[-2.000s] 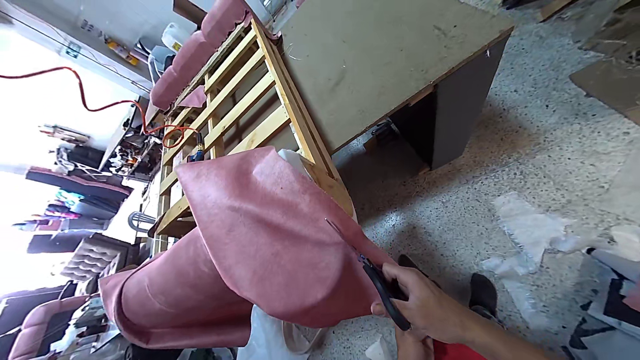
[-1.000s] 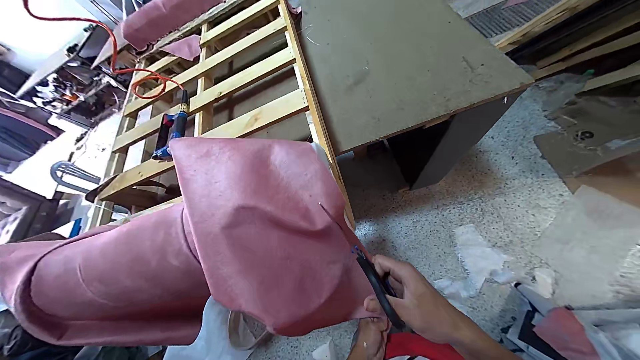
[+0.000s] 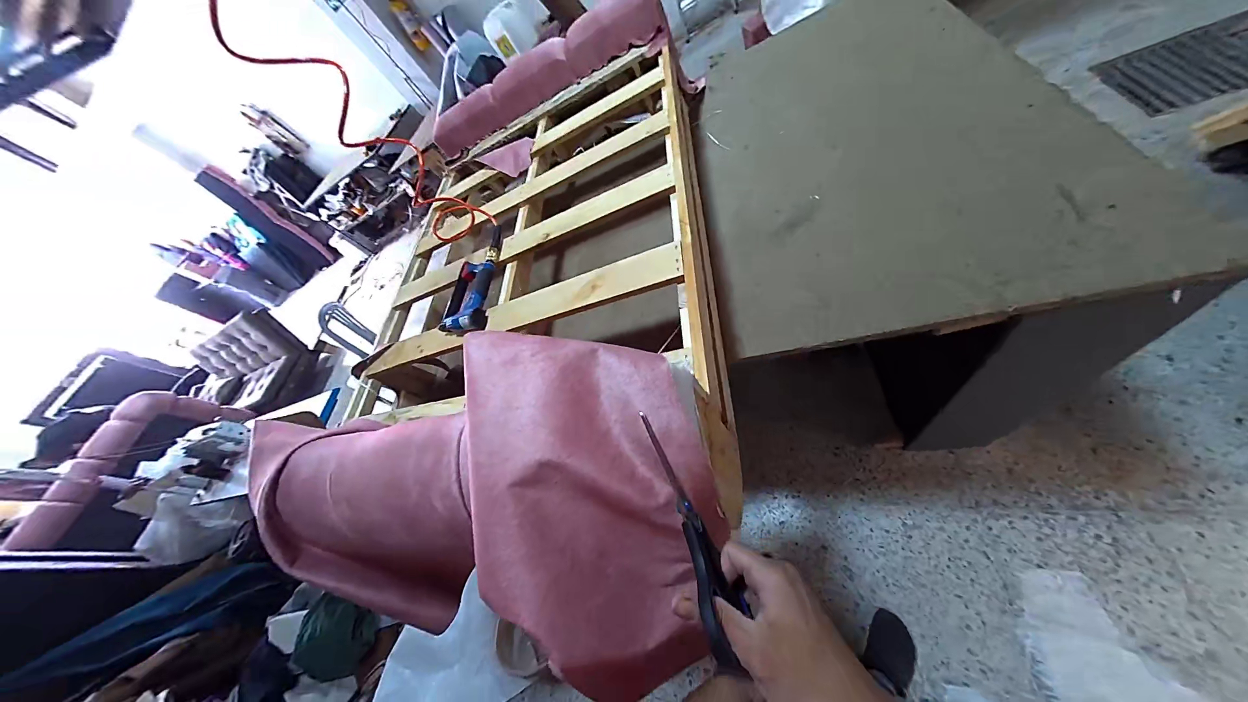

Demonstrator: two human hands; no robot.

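Observation:
My right hand [image 3: 780, 619] grips the black handles of a pair of scissors [image 3: 694, 526] at the lower right. Their blades point up and away over pink upholstery fabric [image 3: 585, 487], which drapes over the near end of a slatted wooden frame [image 3: 697, 322]. Low at the bottom edge, my left hand [image 3: 720, 688] shows only in small part under the scissors, by the fabric's lower edge; what its fingers do is mostly hidden. A blue and black pneumatic stapler [image 3: 471, 292] with an orange coiled hose [image 3: 341, 97] lies on the slats beyond the fabric.
A large board-topped table [image 3: 926, 195] stands right of the frame, its edge close to it. Pink padded upholstery [image 3: 556, 73] covers the frame's far end. Fabric scraps [image 3: 1082, 624] lie on the speckled floor at right. Cloth and sofa parts are piled at left.
The view has shifted, bringing more of the room at left into sight. My right hand still holds the scissors over the pink fabric; my left hand shows less than one second ago.

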